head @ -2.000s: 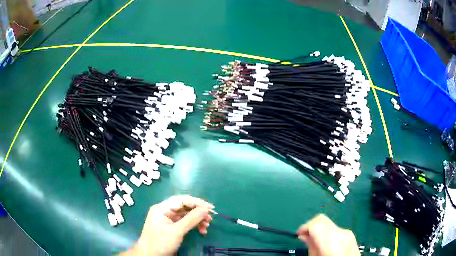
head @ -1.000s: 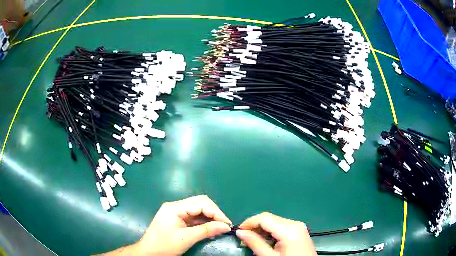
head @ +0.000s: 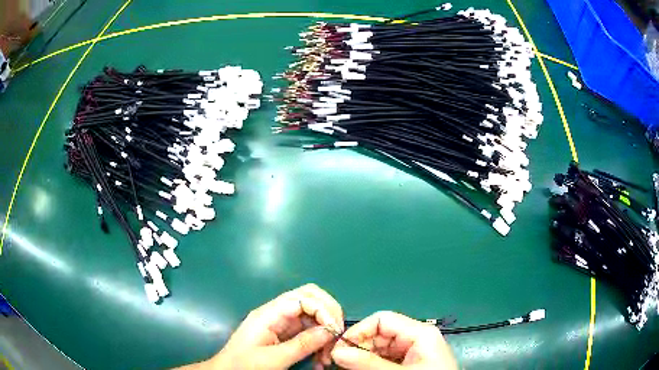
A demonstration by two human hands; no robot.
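Observation:
My left hand [head: 293, 329] and my right hand [head: 394, 343] are close together at the bottom centre, fingertips nearly touching. Both pinch a thin dark wire harness [head: 337, 333] between thumb and fingers. The connector is too small or hidden to make out. Black sleeved cable [head: 480, 327] runs out to the right behind my right hand and ends in a white connector housing [head: 536, 314]. A small dark wire end shows above my right hand.
A centre pile of sleeved leads [head: 426, 94] has bare wire ends left and white plugs right. A left-hand pile of harnesses [head: 144, 137] is fanned out. A right-hand pile of harnesses [head: 603, 231] lies at the right edge. A blue plastic bin [head: 614, 58] is upper right.
My hands first came together from holding a labelled lead stretched between them; they now pinch at a slightly different angle. The view has tilted downward, so the piles appear higher.

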